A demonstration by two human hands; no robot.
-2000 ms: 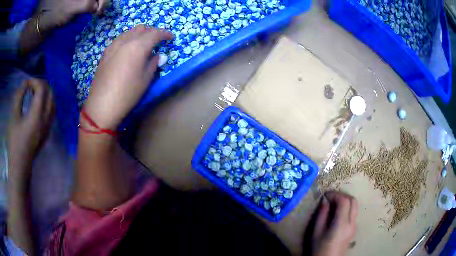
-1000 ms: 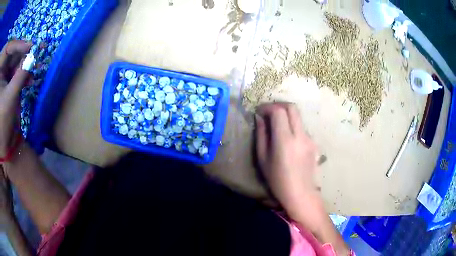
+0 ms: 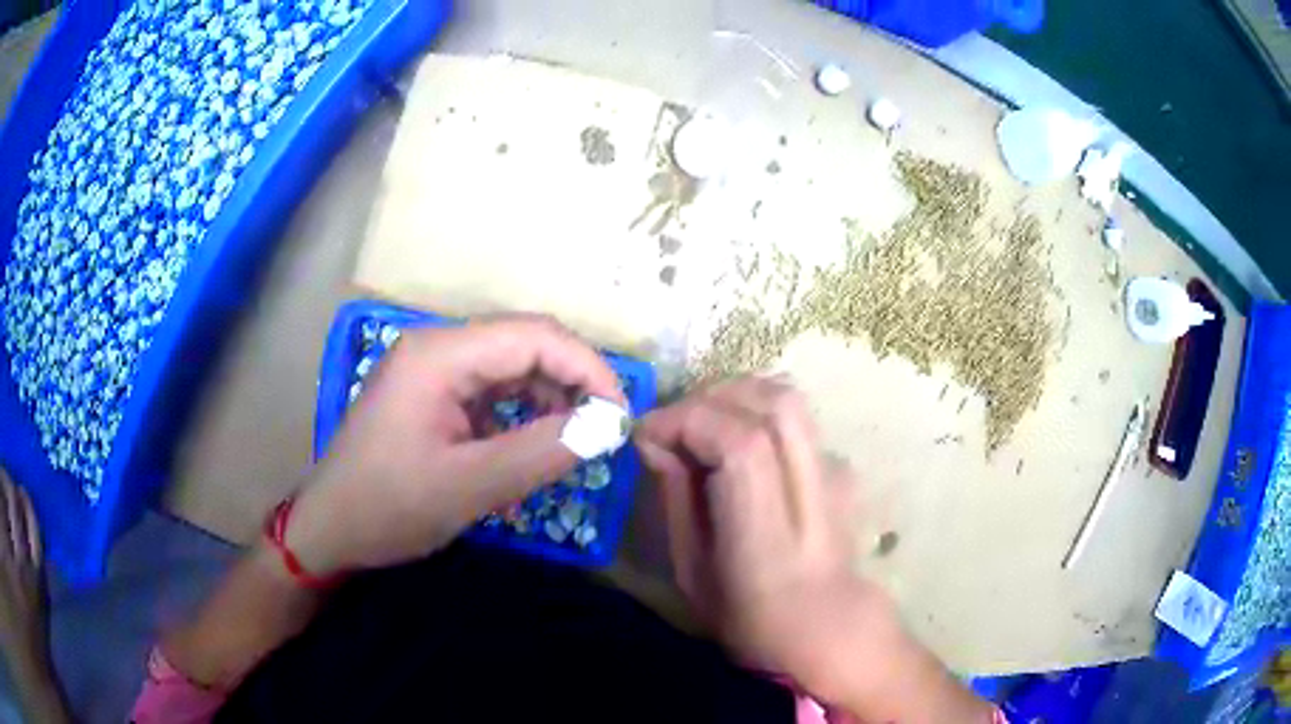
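My left hand (image 3: 460, 431), with a red string at the wrist, holds a small white scrap (image 3: 595, 427) at its thumb and fingertips. A piece beside the scrap cannot be made out clearly. My right hand (image 3: 750, 495) meets it from the right, thumb and index finger pinched at the scrap's edge; whether a pin is between them is too small to tell. Both hands are over or beside the small blue tray (image 3: 646, 385) of blue-and-white pieces, and my left hand covers much of it. The gold-brown pin pile (image 3: 934, 290) lies right of centre.
A large blue bin (image 3: 255, 184) of pieces is at left. A cardboard pad (image 3: 496, 198) and round white disc (image 3: 701, 146) lie beyond the tray. Squat bottles (image 3: 1161, 308), a dark red slab (image 3: 1189, 375) and a slim rod (image 3: 1107, 488) are at right. Another person's hand (image 3: 17, 552) shows at left.
My left hand has come from the large bin to above the small tray with the white scrap. My right hand has moved from the pin pile's near edge to meet it.
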